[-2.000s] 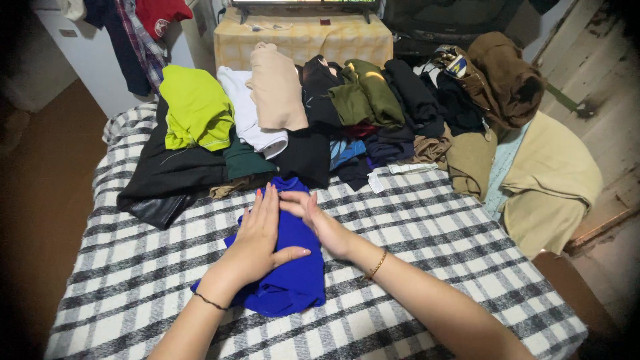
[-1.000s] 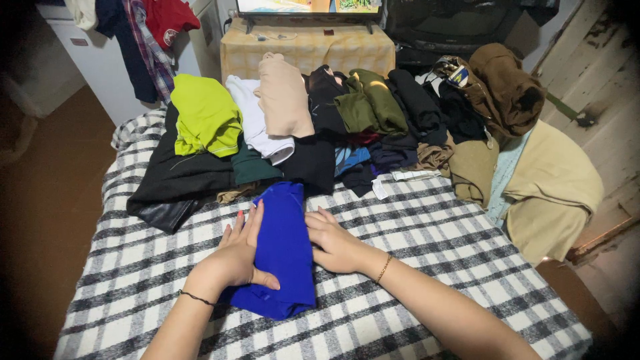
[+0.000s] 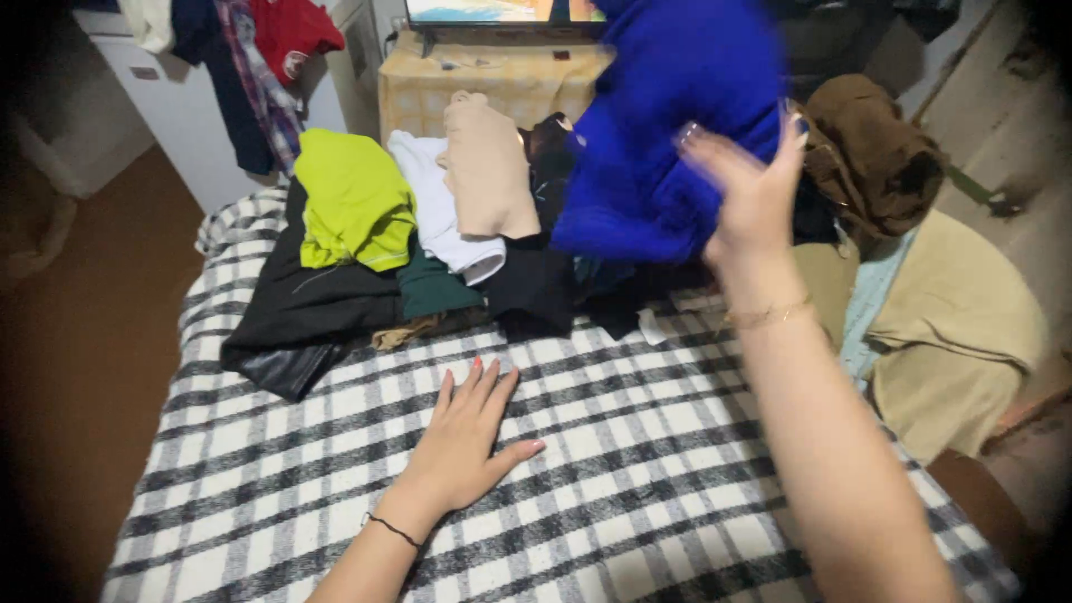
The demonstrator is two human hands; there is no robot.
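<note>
My right hand (image 3: pixel 749 197) is raised over the row of clothes and blurred, with the blue garment (image 3: pixel 670 142) at its fingers; the grip itself is hard to make out. Flat on the black-and-white checked blanket (image 3: pixel 586 502) rests my left hand (image 3: pixel 465 427), fingers apart, holding nothing. Behind it lie folded clothes: a lime-green garment (image 3: pixel 352 201), a white one (image 3: pixel 440 201), a beige one (image 3: pixel 490 172), a dark green one (image 3: pixel 435 285) and black ones (image 3: pixel 327 301). The blue garment hides part of the row.
At the right are a brown garment (image 3: pixel 875 151) and a large tan cloth (image 3: pixel 955 327) over the edge. Behind the bed stand a screen (image 3: pixel 502 10) on a cloth-covered table (image 3: pixel 486 67) and a white cabinet (image 3: pixel 167 109) with hanging clothes.
The blue garment lay on the blanket under both hands; now it is up over the clothes row with my right hand. My left hand stays down on the blanket.
</note>
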